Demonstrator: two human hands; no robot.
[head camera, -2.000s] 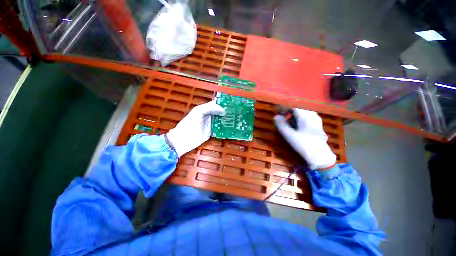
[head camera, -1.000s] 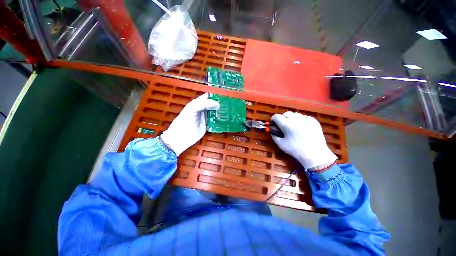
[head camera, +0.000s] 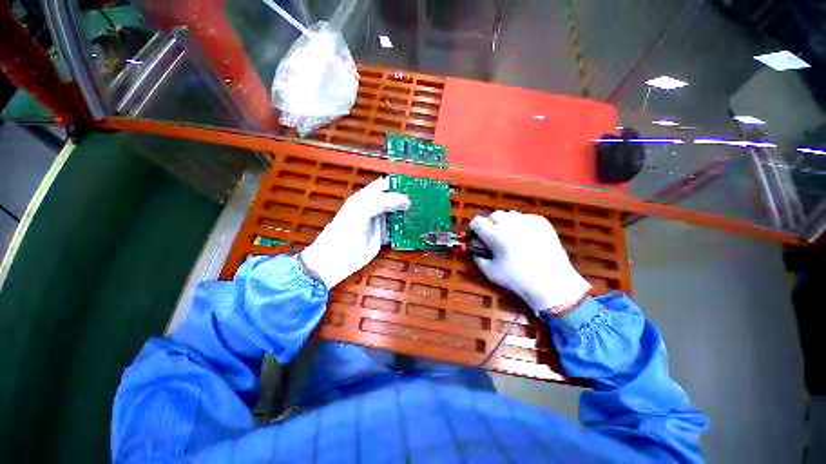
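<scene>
My left hand (head camera: 351, 234), in a white glove, holds a green circuit board (head camera: 420, 210) by its left edge above the orange-red slotted tray (head camera: 421, 324). The board's far part shows through the clear shield, behind the shield's orange-red edge. My right hand (head camera: 527, 256), also in a white glove, is closed around the dark handles of the side cutters (head camera: 444, 239). Their silver jaws point left and lie over the near right part of the board. Whether the jaw tips touch the board or are open is too small to tell.
The shield's orange-red lower edge (head camera: 525, 187) crosses above the tray. Behind it are a red mat (head camera: 530, 127), a black object (head camera: 620, 156) and a whitish plastic bag (head camera: 315, 80). A dark green conveyor (head camera: 100, 263) runs at left. A thin cord (head camera: 503, 339) hangs from my right wrist.
The cutters have moved left, from beyond the board's right edge to over its near part. The board has shifted slightly toward me and right since one second ago.
</scene>
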